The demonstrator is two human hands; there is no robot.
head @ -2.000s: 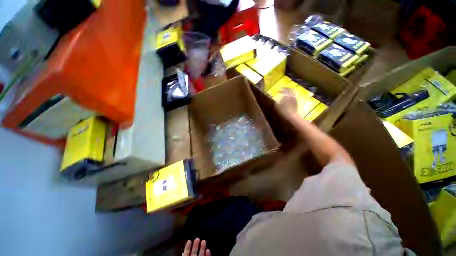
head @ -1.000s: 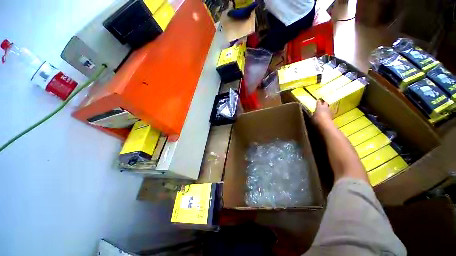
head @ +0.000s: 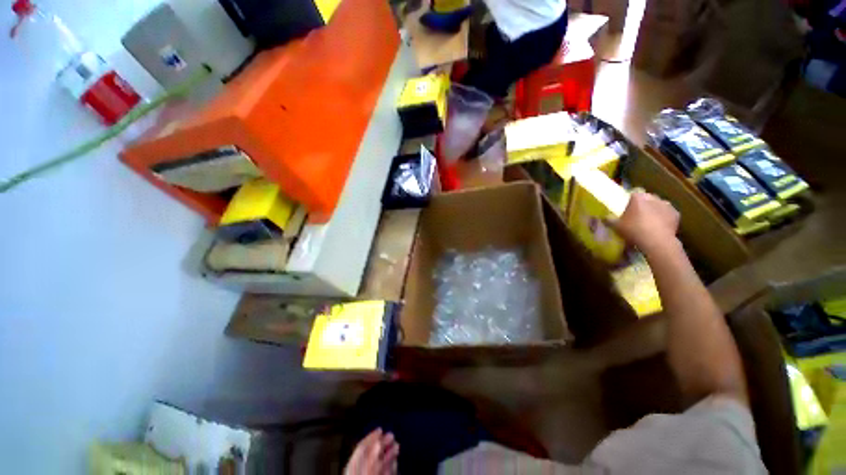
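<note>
My right hand (head: 649,219) reaches into the supply carton (head: 691,209). Its fingers are closed on the end of a yellow retail box (head: 603,190), tilted with its bright narrow side up. More yellow boxes lie below and behind it in the carton, partly hidden by the hand and forearm. My left hand (head: 374,453) is at the bottom edge, cut off and slightly blurred, fingers extended, with nothing seen in it.
An open carton of film scraps (head: 487,297) stands centre. The orange shrink tunnel (head: 306,111) is left, with a yellow box (head: 255,209) at its mouth. Another yellow box (head: 345,336) sits on the bench corner. Film-wrapped packs (head: 733,167) and a large carton (head: 775,357) are right. A person (head: 529,19) sits behind.
My right hand has moved right and is now gripping a tilted yellow box. The view has shifted, and my left hand, out of view one second ago, shows at the bottom edge again.
</note>
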